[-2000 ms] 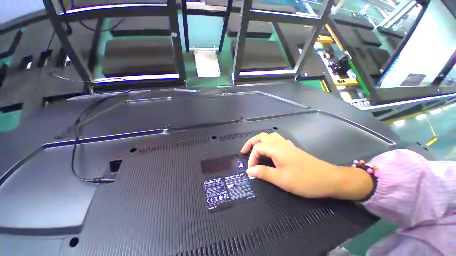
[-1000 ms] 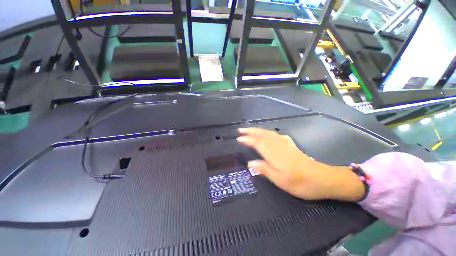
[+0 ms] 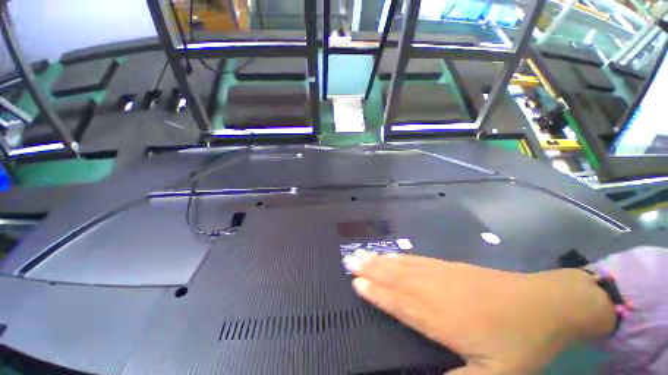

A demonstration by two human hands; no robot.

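Observation:
The black ribbed rear cover (image 3: 271,271) of a television fills the lower view. My right hand (image 3: 476,307) lies flat over it, palm down, fingers together, with the fingertips on the rating label (image 3: 355,247) and hiding most of it. A small white sticker (image 3: 404,244) shows at the label's upper right end, just above my fingers. A white round sticker (image 3: 491,238) sits further right on the cover. My left hand is not in view.
A thin black power cord (image 3: 192,212) loops on the left of the cover. Black metal frames (image 3: 318,73) stand behind the set over a green floor. A lit white screen (image 3: 644,117) is at the right edge.
My right hand has come down and nearer, from beside the label onto it, and its fingers have straightened. The small white sticker and round sticker are now uncovered. The view has shifted left.

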